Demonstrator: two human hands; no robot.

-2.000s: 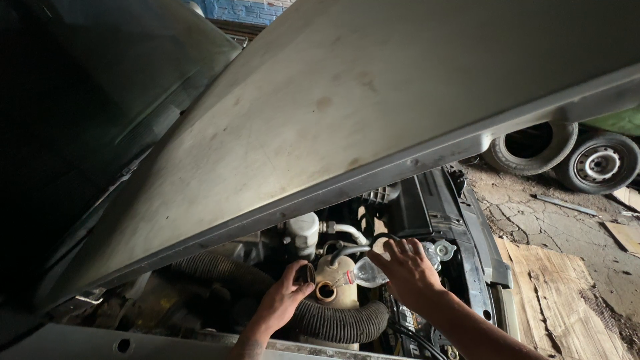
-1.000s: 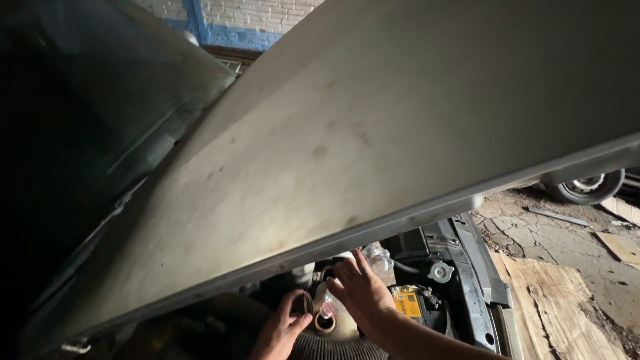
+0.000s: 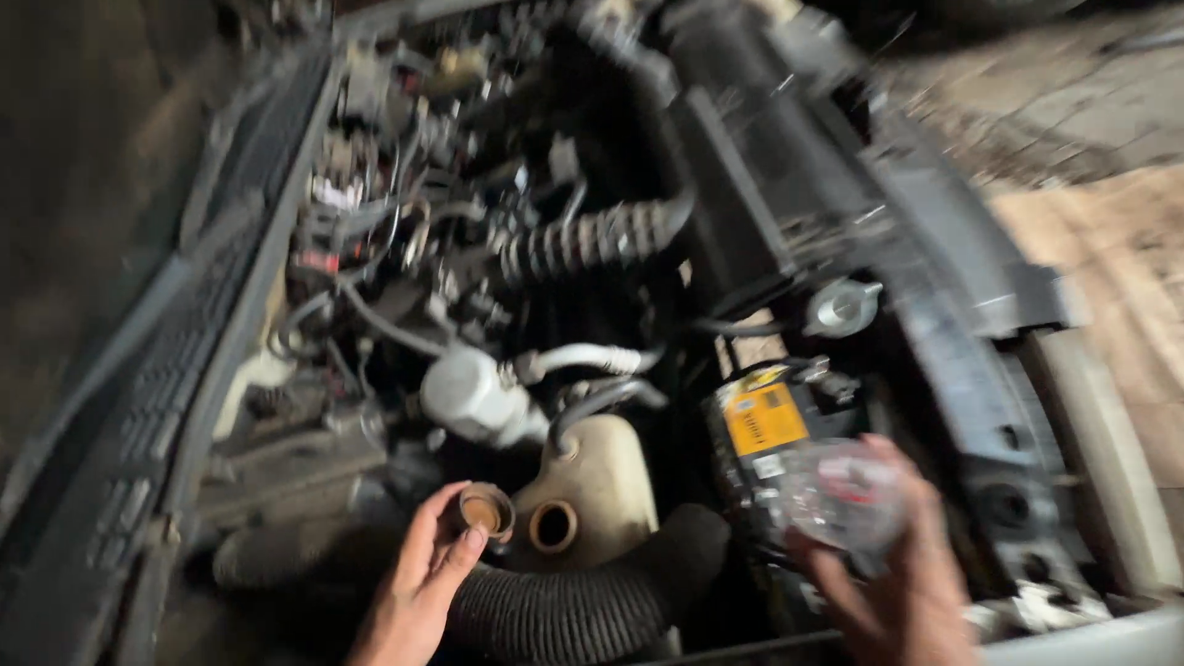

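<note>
My left hand [image 3: 430, 573] holds a round cap [image 3: 486, 511] between thumb and fingers, its hollow brownish inside facing up. Just right of the cap is the uncovered round neck [image 3: 553, 527] of a yellowed plastic reservoir [image 3: 606, 472]. My right hand [image 3: 902, 564] grips a clear plastic bottle [image 3: 846, 495], blurred, with a red mark on it. That bottle is over the right edge of a car battery [image 3: 766, 418] with a yellow label. A black corrugated hose [image 3: 573, 606] curves in front of the reservoir.
A silver radiator cap [image 3: 843, 308] lies beyond the battery. A whitish metal canister [image 3: 472, 393] with pipes stands left of the reservoir. Farther off are a ribbed intake hose [image 3: 592, 242] and wiring. The car's front crossmember [image 3: 962, 388] runs along the right, with cardboard [image 3: 1110, 268] on the ground outside.
My right hand has moved right, away from the reservoir neck, with the bottle. My left hand still holds the cap beside the neck. The view has swung down into the engine bay.
</note>
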